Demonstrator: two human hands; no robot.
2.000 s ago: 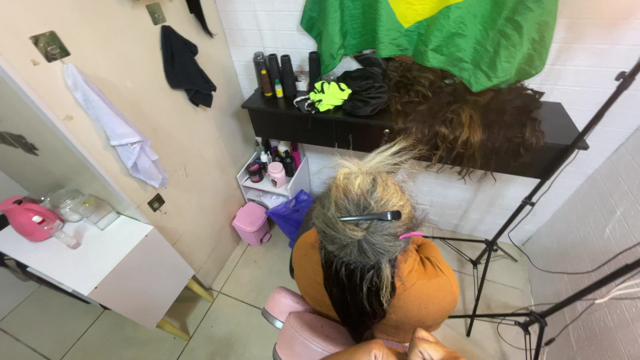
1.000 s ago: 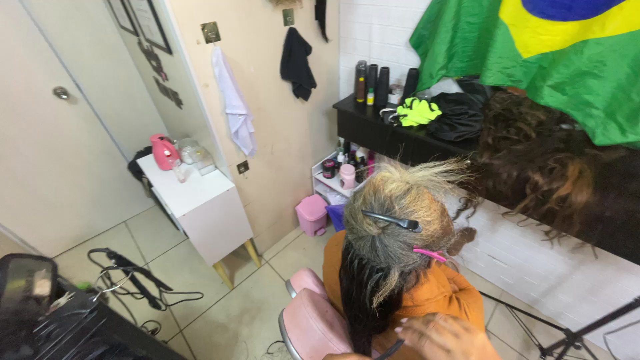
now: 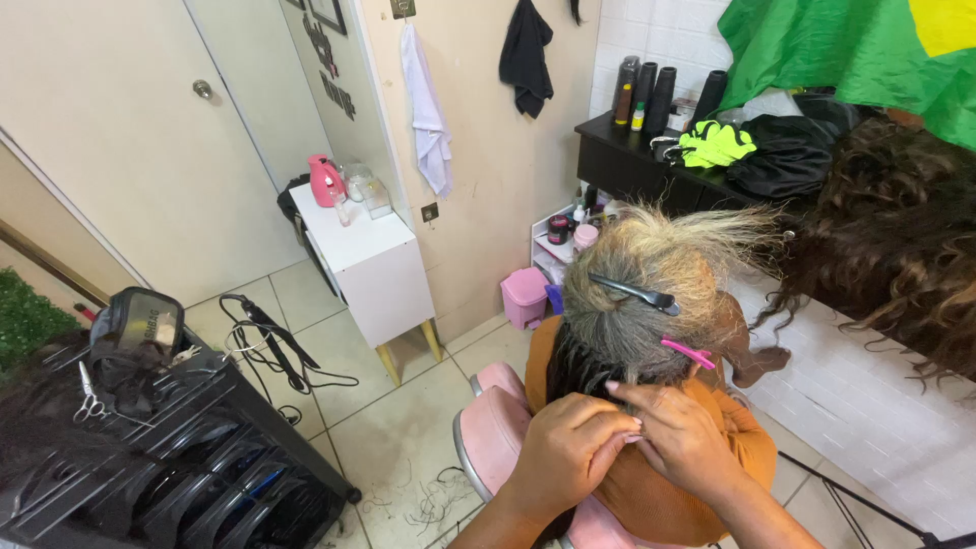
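A seated person in an orange top point(image 3: 663, 496) has grey-blonde hair point(image 3: 633, 328) gathered up, with a black hair clip point(image 3: 634, 293) across the crown and a pink hair clip point(image 3: 688, 353) lower on the right. Dark hair point(image 3: 583, 366) hangs at the back of the head. At the nape, my left hand point(image 3: 568, 450) pinches a fine section of hair between thumb and fingers. My right hand point(image 3: 675, 435) meets it there, its fingertips also closed on hair; the strand itself is mostly hidden by the fingers.
A black trolley point(image 3: 252, 450) at the left bears dark hair, scissors point(image 3: 90, 396) and a mesh bag point(image 3: 141, 328). Near it lies a corded styling iron point(image 3: 274, 343). The pink chair point(image 3: 496, 435) is beneath the person. Wavy hair point(image 3: 877, 229) covers the black shelf point(image 3: 610, 145). A tripod leg point(image 3: 854, 488) stands lower right.
Both hands have come up into view and together at the nape; earlier they showed only at the bottom edge. The view has swung left, bringing in the trolley.
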